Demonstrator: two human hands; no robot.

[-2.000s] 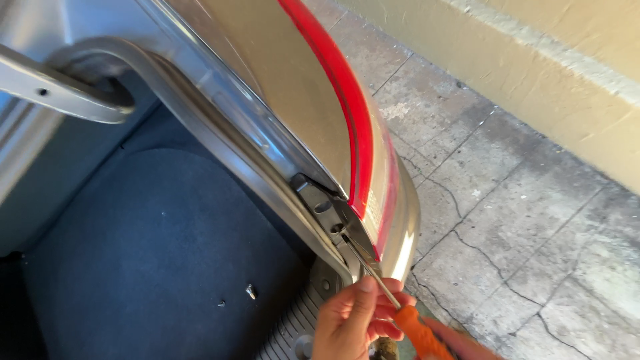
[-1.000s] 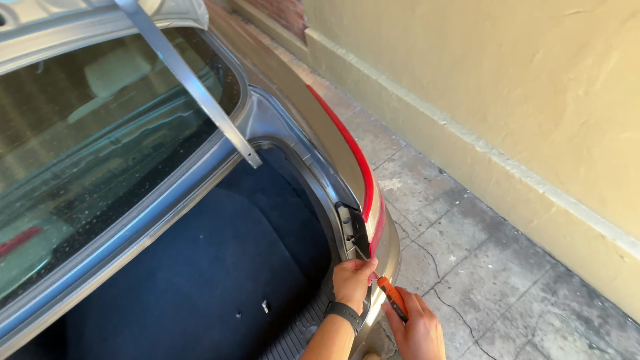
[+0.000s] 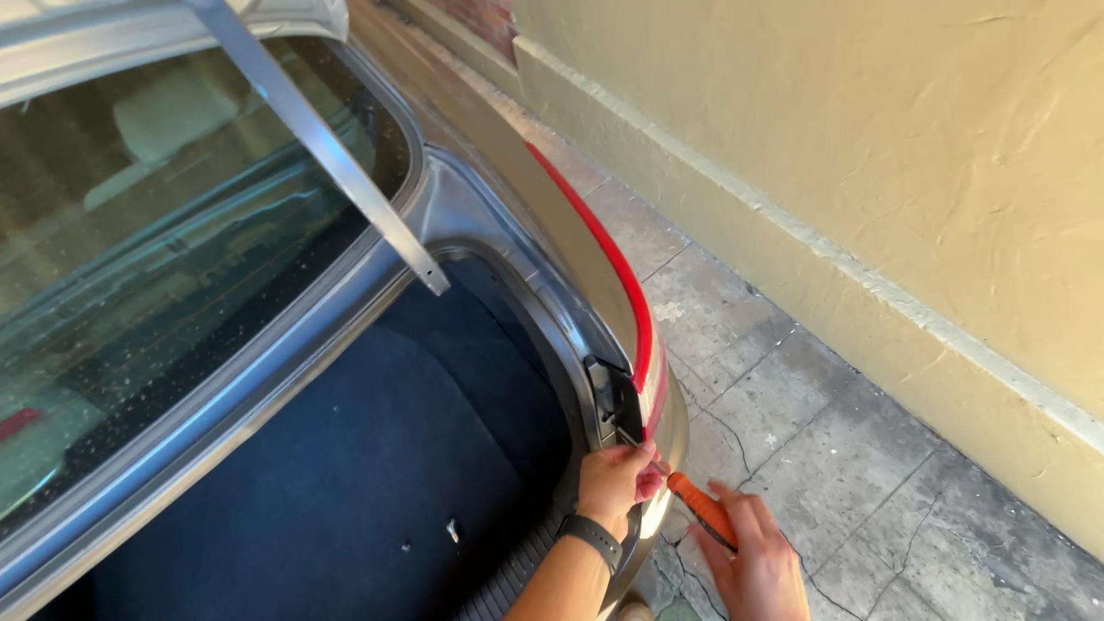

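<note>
Both my hands are at the rear corner of a car beside its open trunk. My left hand (image 3: 617, 483), with a dark band on the wrist, pinches the metal shaft of a screwdriver near the tail light's lower end. My right hand (image 3: 752, 548) has its fingers around the rear of the orange screwdriver handle (image 3: 703, 509). The shaft points at the black bracket (image 3: 614, 397) on the inner side of the red and clear tail light (image 3: 634, 297). The screwdriver's tip is too small to make out.
Two small metal pieces, one a fastener (image 3: 453, 530), lie on the dark trunk floor (image 3: 345, 483). A metal trunk-lid arm (image 3: 323, 147) slants over the rear window (image 3: 190, 190). On the right, a beige wall (image 3: 828, 155) rises beyond cracked paving (image 3: 776, 414).
The view has pulled back widely, showing the rear window and more wall. My right hand, mostly out of view two seconds ago, now shows at the handle's rear, its fingers looser than one second ago.
</note>
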